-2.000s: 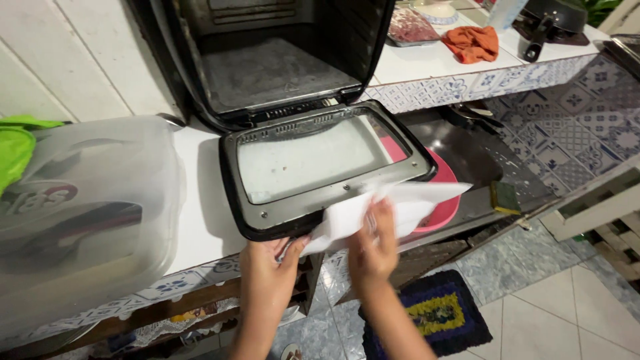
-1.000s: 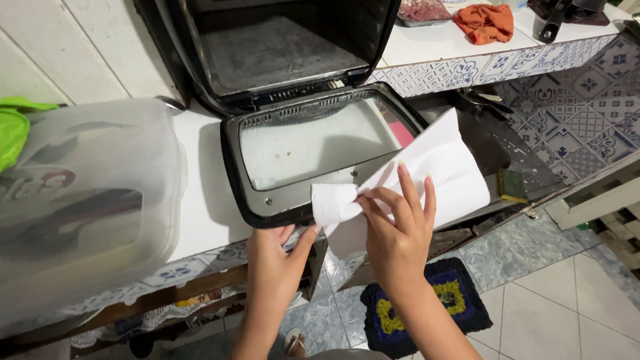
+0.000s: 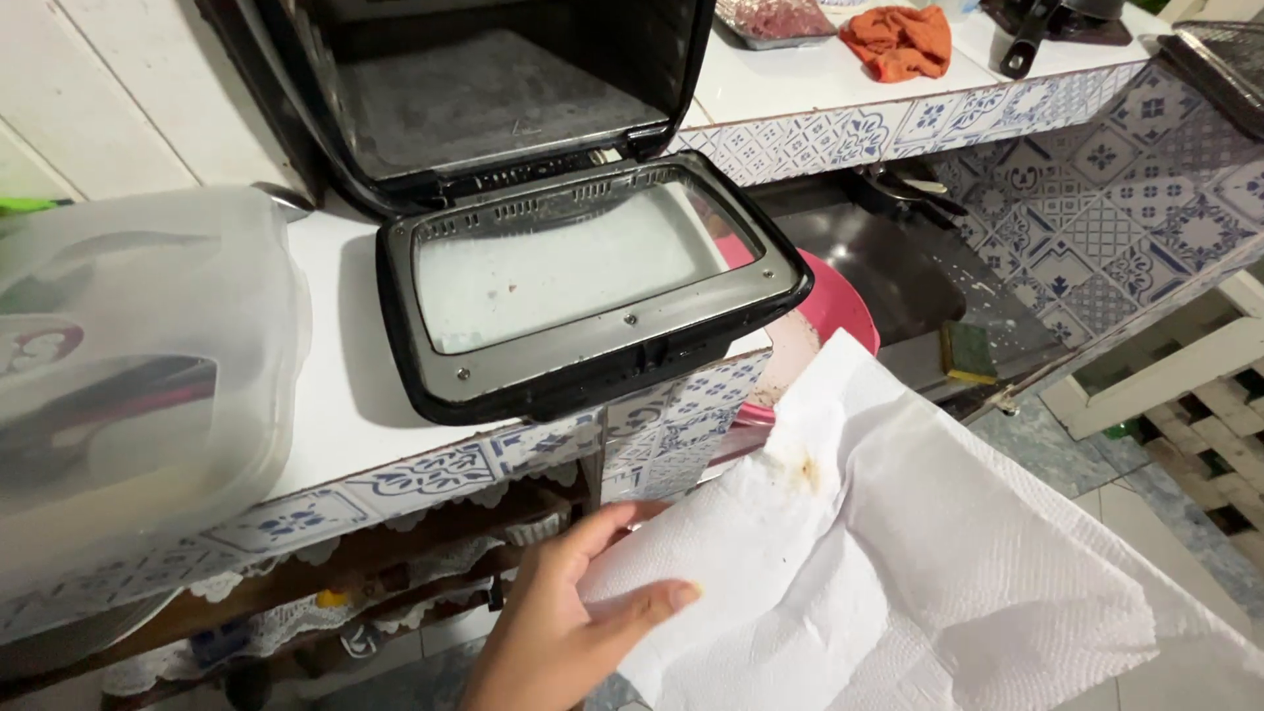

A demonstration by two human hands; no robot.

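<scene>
My left hand grips a spread white paper towel by its left edge, thumb on top. A brownish stain marks the towel near its upper left part. My right hand is not visible. Beyond the towel, the glass-windowed door of a black countertop oven lies folded down over the white counter. The towel hangs in front of the counter, apart from the door.
A translucent plastic bin stands at the left. Right of the door are a pink basin, a metal sink and a sponge. An orange cloth and a tray of meat lie on the upper counter.
The towel has come away from the door's front edge and is spread wider. My right hand, on the towel a second ago, has gone out of view. My left hand has left the door's edge.
</scene>
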